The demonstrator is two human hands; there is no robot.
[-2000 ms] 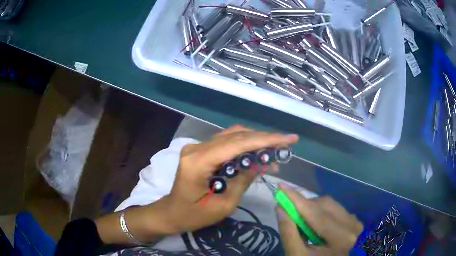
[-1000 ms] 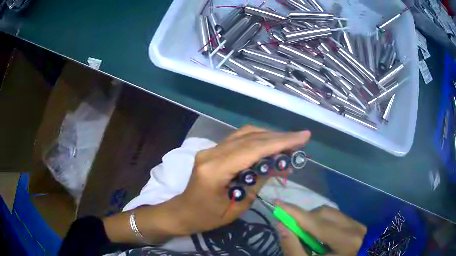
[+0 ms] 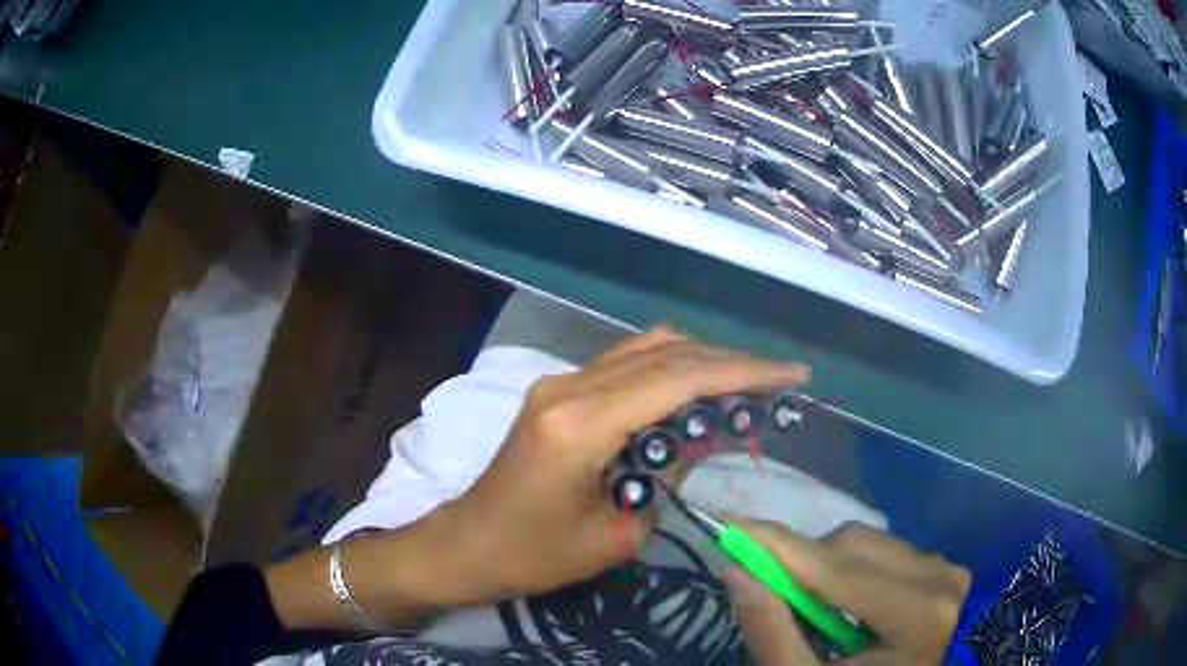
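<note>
My left hand holds a row of several cylindrical parts above my lap, their round black end faces with pale centres turned to me and thin red wires sticking out. The cylinder bodies are hidden in the hand. My right hand grips a green-handled tool. Its thin dark tip is close to the lowest part in the row; whether it touches cannot be told.
A white tray on the green bench holds a heap of silver cylinders. A blue tray is at the right edge. A lower blue bin holds thin silver pieces. A carton with clear plastic is below left. Small paper labels lie on the bench.
The tool tip has moved from the middle of the row down to the lowest part. The view has shifted, so the tray sits slightly further right than at first. Both hands keep their hold.
</note>
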